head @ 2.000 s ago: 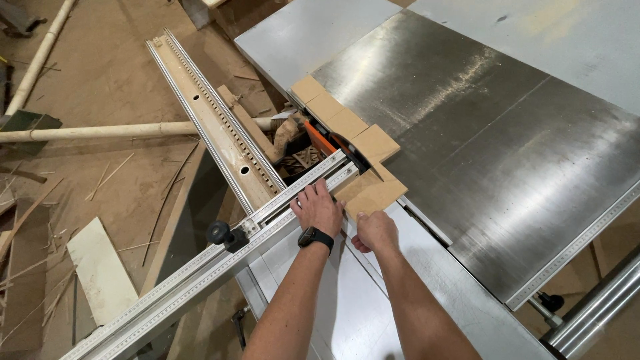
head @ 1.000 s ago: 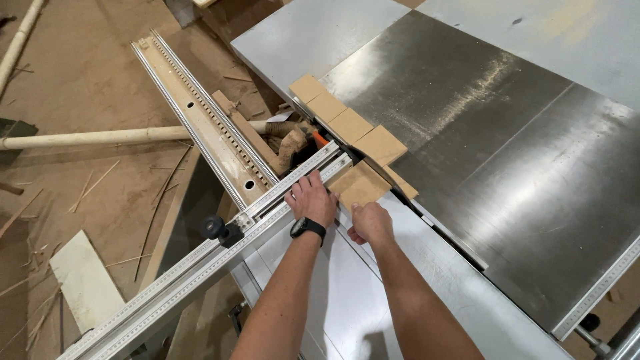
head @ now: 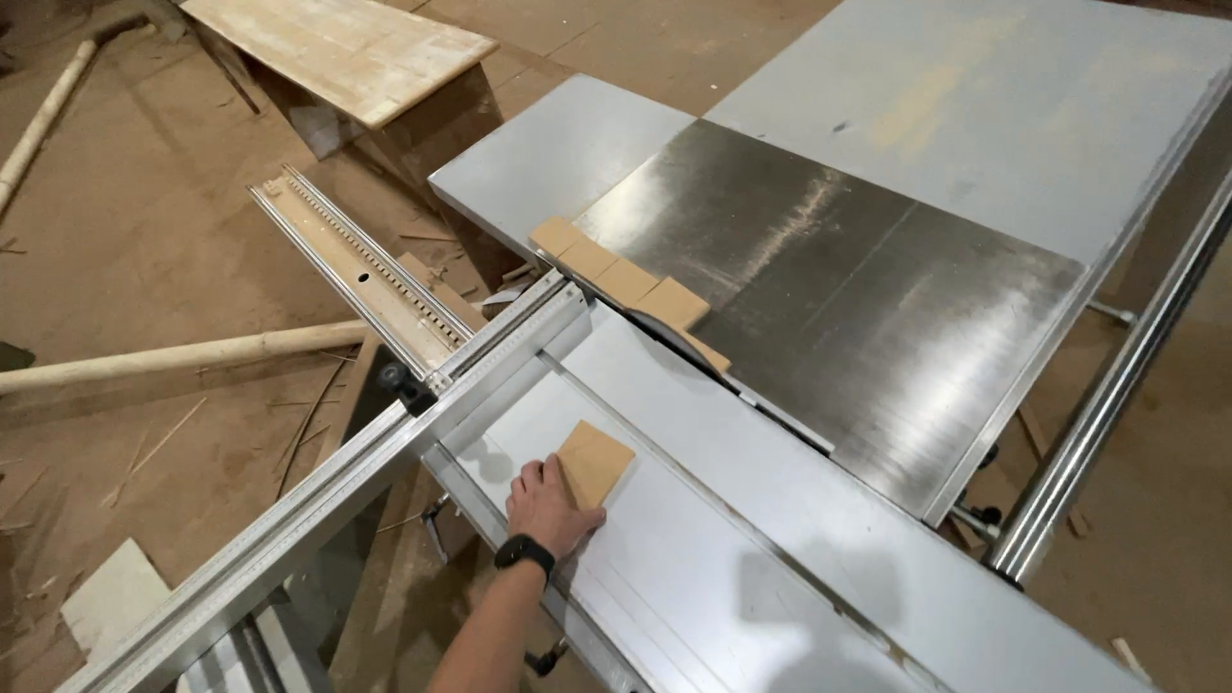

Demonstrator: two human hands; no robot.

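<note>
My left hand (head: 549, 505), with a black watch on its wrist, grips the left edge of a small rectangular wooden board (head: 595, 464). The board rests on the sliding table (head: 664, 500) of a panel saw, apart from the aluminium crosscut fence (head: 500, 337). Several cut board pieces (head: 626, 281) lie in a row on the dark steel saw table (head: 847, 318), beside the saw blade (head: 679, 342). One narrow piece (head: 705, 351) lies along the blade. My right hand is out of view.
A black clamp knob (head: 406, 387) sits on the fence, and a slotted rail (head: 361, 269) extends beyond it. A wooden-topped bench (head: 356, 48) stands at the back left. A pole (head: 183, 356) and wood scraps lie on the floor. A metal tube (head: 1107, 395) runs along the right.
My left hand has left the fence and is on the board, now away from the fence and blade. My right hand has gone out of view. The view has shifted widely.
</note>
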